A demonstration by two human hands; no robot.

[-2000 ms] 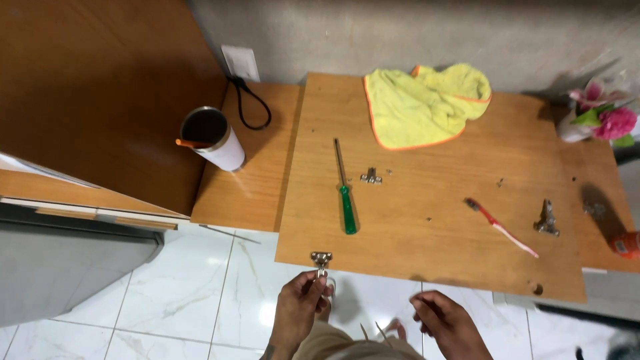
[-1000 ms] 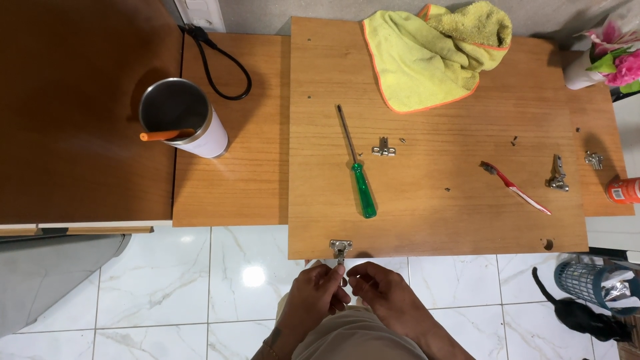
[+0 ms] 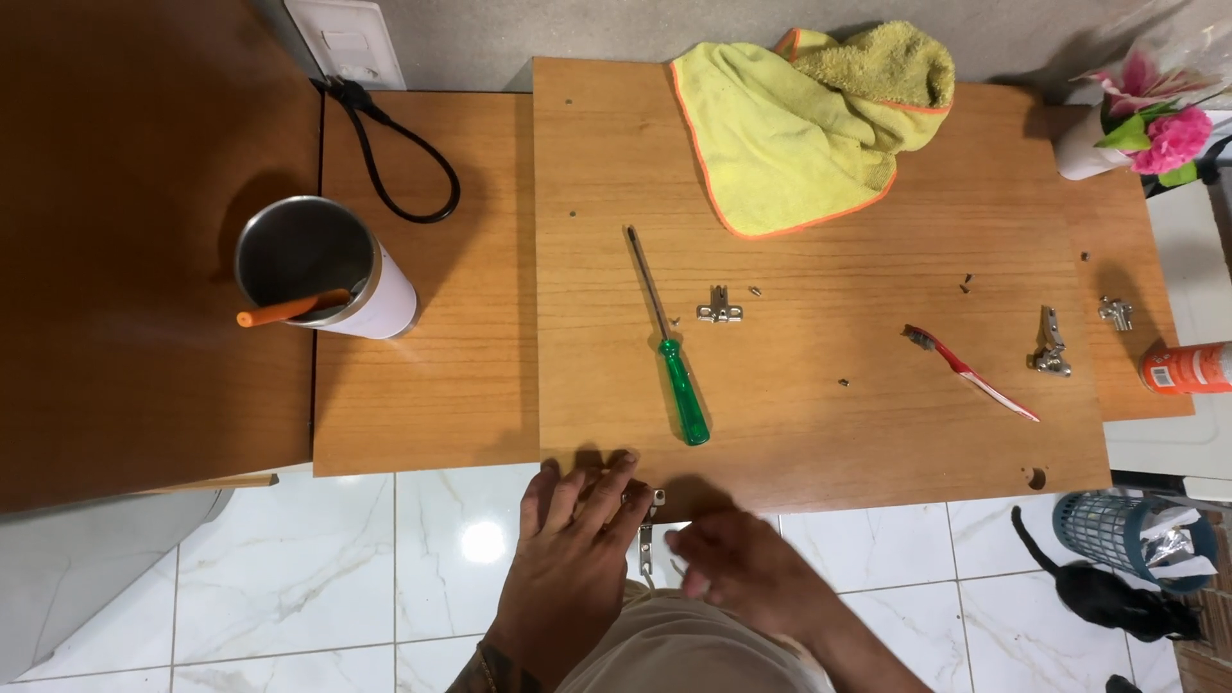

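My left hand rests with its fingers spread on the front edge of the wooden board, its fingertips against a metal cabinet hinge whose arm juts past the edge. Just right of the hinge is my right hand, blurred, fingers curled; whether it holds anything is unclear. Above them lies a green-handled screwdriver, beside a hinge mounting plate and small screws. A red and white toothbrush and another metal hinge lie on the right.
A yellow cloth lies at the back. On the left stand a white tumbler and a black cable loop. At right are a flower vase, an orange can, another metal fitting, a basket and a black cat below.
My left hand has moved from the hinge arm up onto the board's edge, with its fingers now spread. My right hand has moved away from my left. The view has shifted.
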